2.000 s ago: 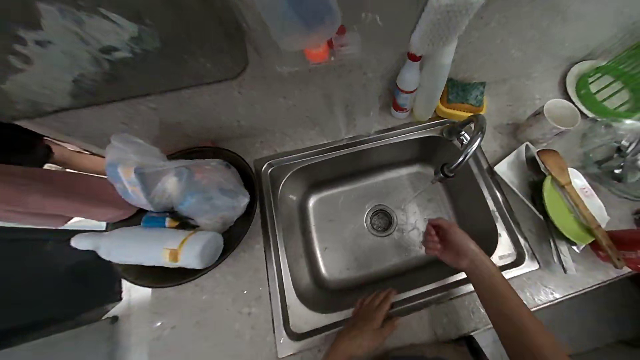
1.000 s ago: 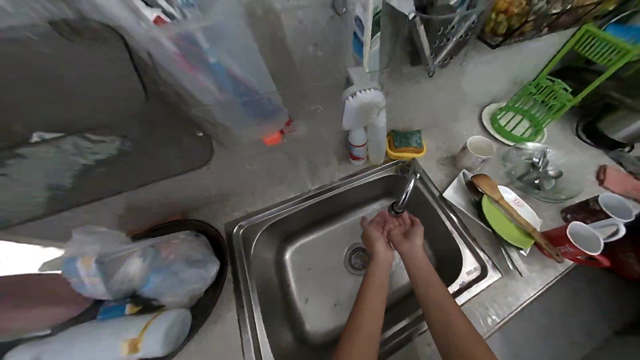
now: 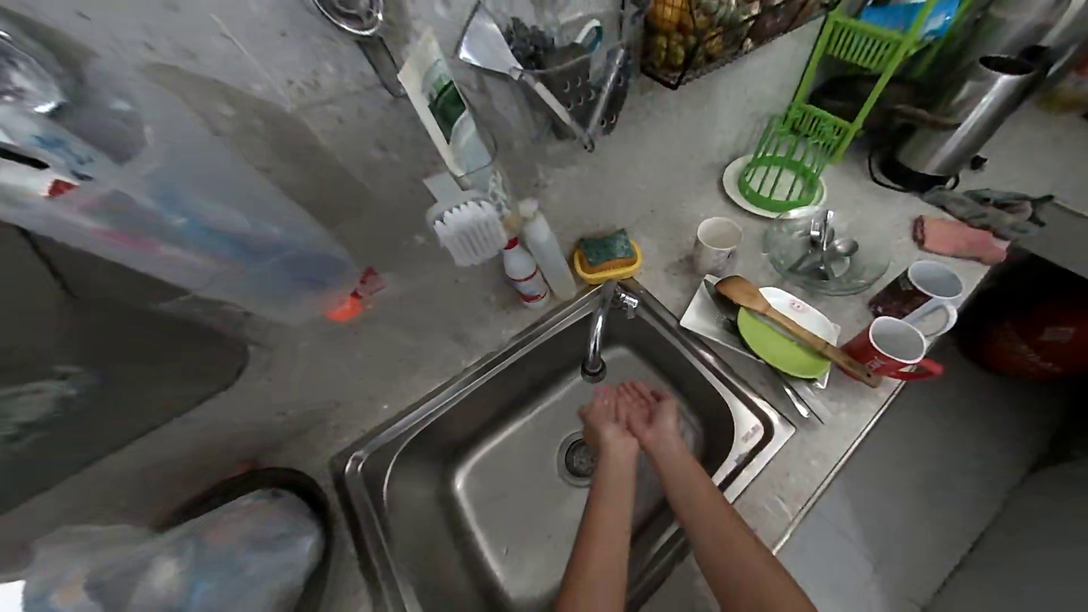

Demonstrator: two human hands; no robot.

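My left hand [image 3: 608, 418] and my right hand [image 3: 649, 412] are side by side, palms up and cupped, over the stainless steel sink [image 3: 527, 476]. Both lie just below the mouth of the chrome faucet [image 3: 597, 331], and neither holds an object. The drain [image 3: 579, 457] shows just left of my wrists. Behind the faucet, a green and orange sponge [image 3: 607, 248] rests in a yellow dish. A white bottle with a red cap [image 3: 524, 274] and a white-bristled brush [image 3: 468, 227] are to its left.
Right of the sink are a green plate [image 3: 778, 344], a wooden spatula [image 3: 765, 313], a glass bowl with spoons [image 3: 863, 276], a red mug [image 3: 888, 344] and a white cup [image 3: 717, 243]. Plastic bags [image 3: 212, 552] fill a dark round container at lower left. A green plastic rack [image 3: 807, 127] stands behind.
Two seconds ago my left hand was at the sink's front edge and my right hand over the basin; since then they have come together under the faucet. The view has shifted.
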